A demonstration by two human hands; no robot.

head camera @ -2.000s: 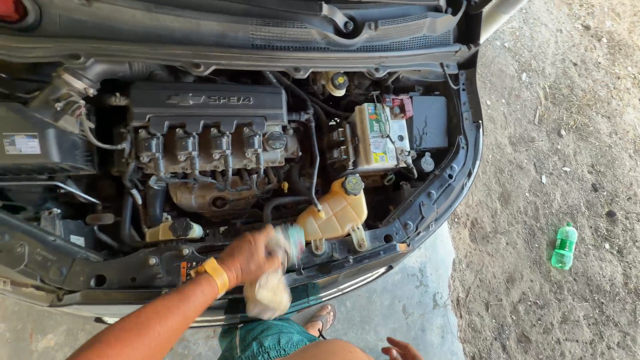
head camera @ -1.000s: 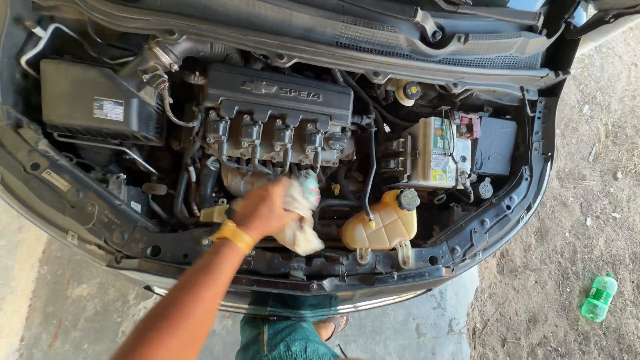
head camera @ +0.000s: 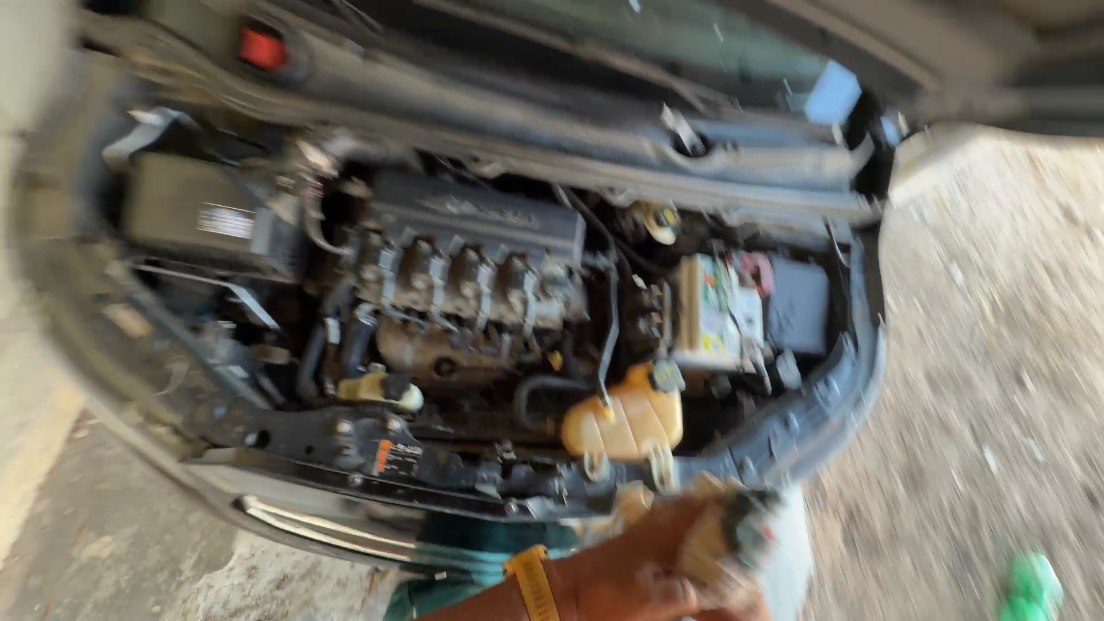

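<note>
My left hand (head camera: 651, 552), with a yellow band on its wrist, is over the front edge of the engine bay, just below the yellowed plastic coolant reservoir (head camera: 625, 418). It is closed on a crumpled cloth (head camera: 716, 539), which is blurred. At the bottom edge, what appears to be my right hand (head camera: 733, 605) meets the left hand and cloth; it is mostly hidden, and its grip is unclear. The engine with its black cover (head camera: 474, 216) lies in the middle of the open bay. The battery (head camera: 720, 315) is right of it.
A black air filter box (head camera: 185, 207) is at the left of the bay. The windshield cowl (head camera: 535, 147) runs along the top and the front bumper (head camera: 345, 526) along the bottom. A green plastic bottle (head camera: 1032, 586) lies on the gravelly ground at the lower right.
My left hand, with the cloth, has moved from over the front of the engine to below and right of the coolant reservoir. The view has shifted and blurred.
</note>
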